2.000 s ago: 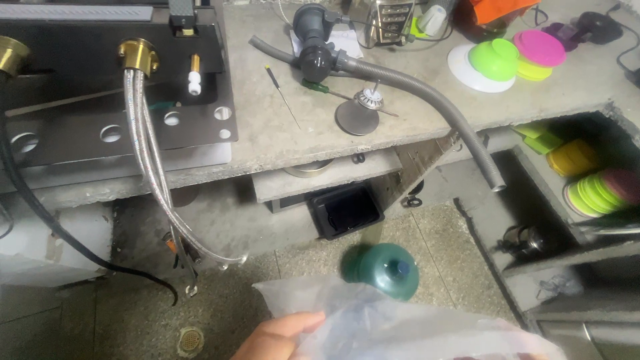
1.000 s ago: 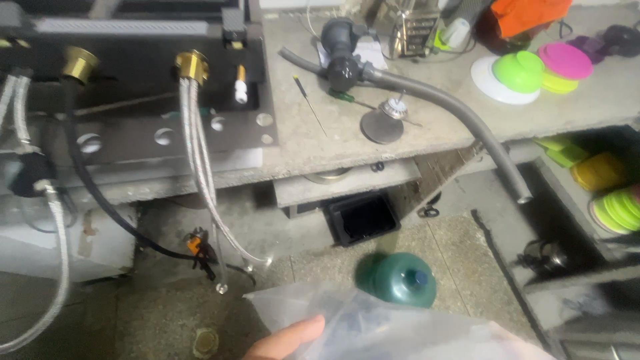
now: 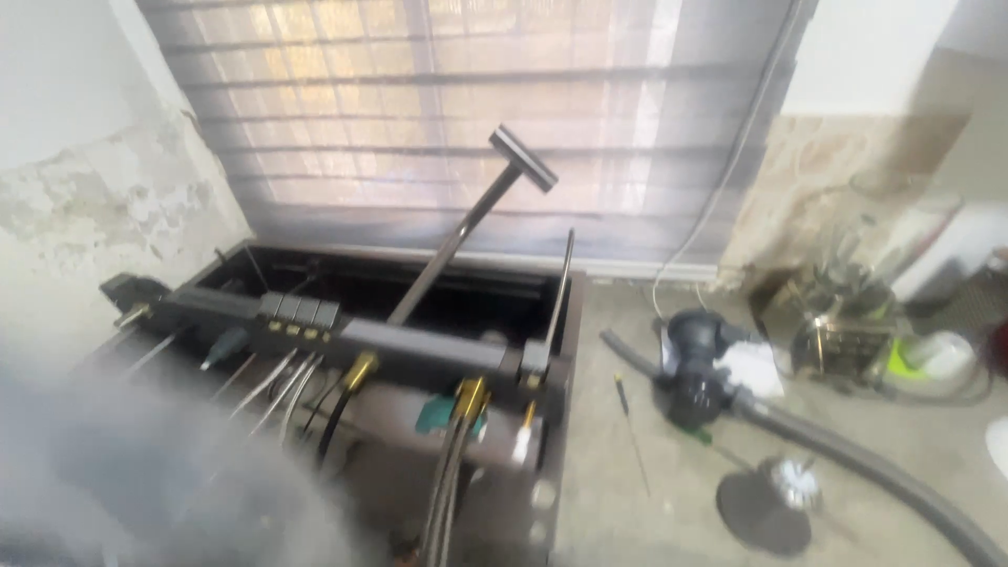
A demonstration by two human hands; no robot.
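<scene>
Neither of my hands can be made out. A blurred, translucent plastic bag (image 3: 157,472) fills the lower left, very close to the camera. Behind it a dark sink unit (image 3: 573,315) stands upturned at an angle, its faucet (image 3: 465,228) rising in front of the window. Braided hoses (image 3: 445,496) hang from a brass fitting (image 3: 471,398), and a black hose (image 3: 327,429) from another brass fitting (image 3: 361,370). Right of the unit, on the concrete counter (image 3: 598,496), lie a screwdriver (image 3: 622,394), a dark drain trap (image 3: 697,370) with a grey corrugated hose (image 3: 858,465), and a round strainer part (image 3: 791,480).
A striped window blind (image 3: 441,102) covers the window behind the unit. A white cable (image 3: 740,157) hangs at its right side. Farther right on the counter stand a metal rack (image 3: 846,346) and a white and green item (image 3: 933,354). The left wall (image 3: 94,189) has peeling paint.
The view has swung up and left, from the floor and counter to the window and sink unit. The bag now shows at lower left, and the hand that gripped it has left the view.
</scene>
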